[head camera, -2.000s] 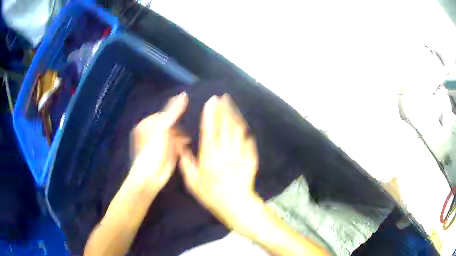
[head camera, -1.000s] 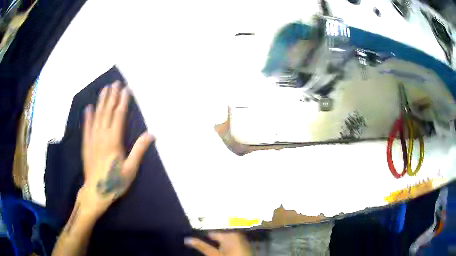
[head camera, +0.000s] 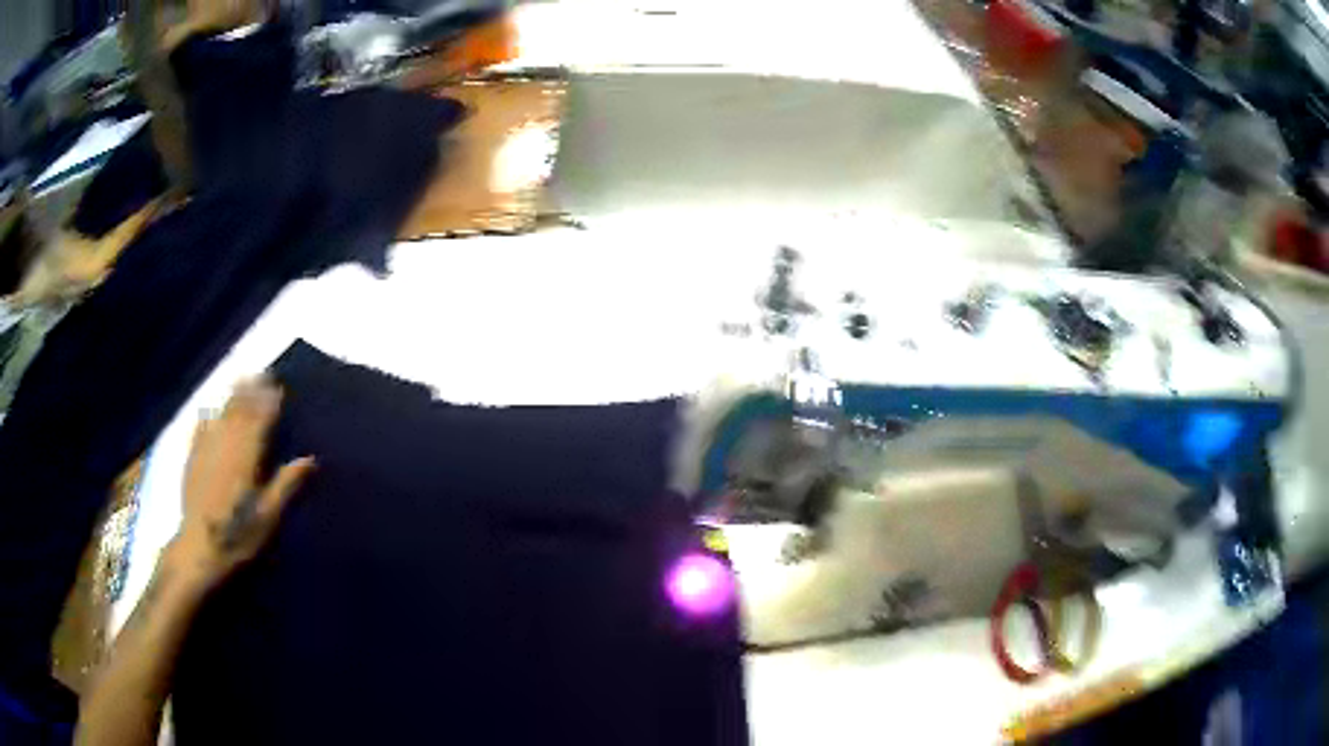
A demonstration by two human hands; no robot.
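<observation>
A large dark navy garment panel (head camera: 481, 583) lies on the white table, its right edge beside the machine's needle area. A bright pink-violet lamp spot (head camera: 700, 583) falls on that edge. My left hand (head camera: 233, 474) rests at the panel's upper left edge, fingers pointing up and thumb apart, slightly blurred. Whether it presses or grips the cloth is not clear; it looks flat. My right hand is not in view. The sewing machine (head camera: 1006, 415), white with a blue band, stands at the right. The presser foot and needle are too blurred to make out.
Scissors (head camera: 1047, 619) with red and yellow handles lie on the machine bed at right. More dark navy cloth (head camera: 190, 292) hangs along the table's left side. A brown surface (head camera: 488, 153) is behind the table. Blurred people and items fill the upper corners.
The view has lifted to show the whole machine and the area behind it. The navy panel has moved right, to the needle area. My right hand has left the picture.
</observation>
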